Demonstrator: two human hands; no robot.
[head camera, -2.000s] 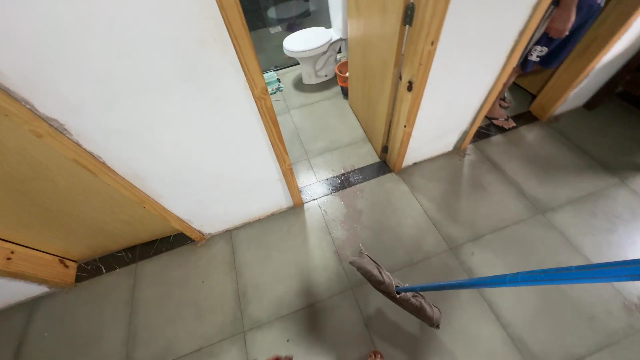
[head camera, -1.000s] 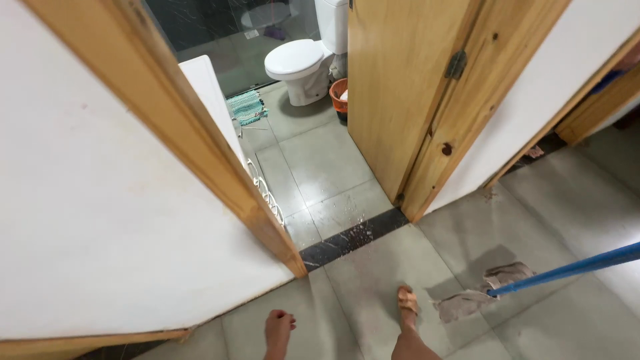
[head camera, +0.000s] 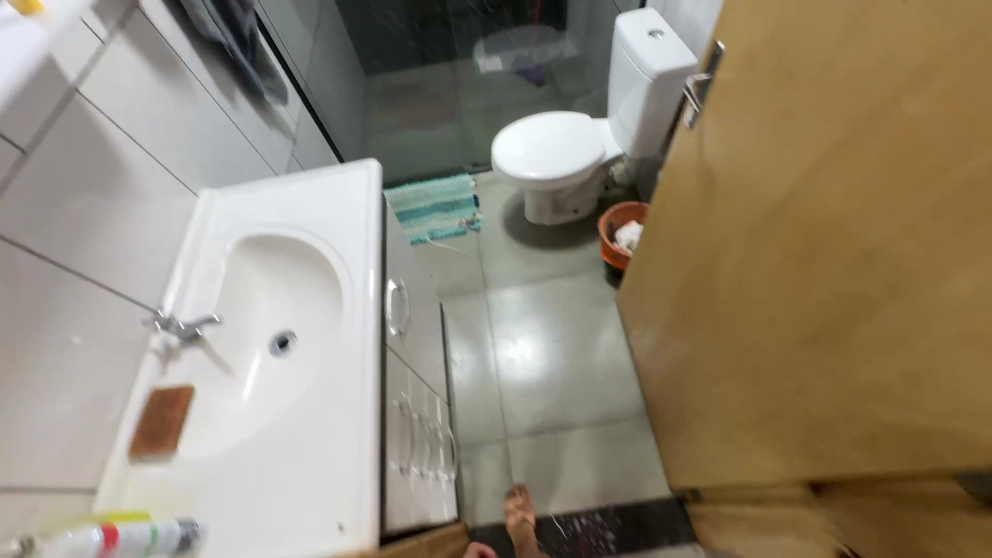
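At the bottom edge a small rounded bit of skin shows, perhaps my left hand (head camera: 480, 550); too little of it is visible to tell what it holds. My right hand is out of view. A bare foot (head camera: 519, 505) rests on the floor at the dark doorway threshold (head camera: 620, 529). Left of it stands a vanity with a white washbasin (head camera: 287, 267) and a metal faucet (head camera: 182, 325). A brown rectangular object (head camera: 161, 422) lies on the basin's rim, and a blurred white tube (head camera: 132, 537) lies at the lower left corner.
A wooden door (head camera: 806, 256) stands ajar on the right. Beyond are a white toilet (head camera: 550, 147) with its lid down, an orange wastebasket (head camera: 612, 252) and a teal striped mat (head camera: 435, 208) by dark shower glass (head camera: 418, 85). Drawer handles (head camera: 422, 442) project from the vanity.
The view has moved from the hallway into the bathroom doorway. The blue-handled mop seen on the right in both earlier frames is out of view. The washbasin has come into view.
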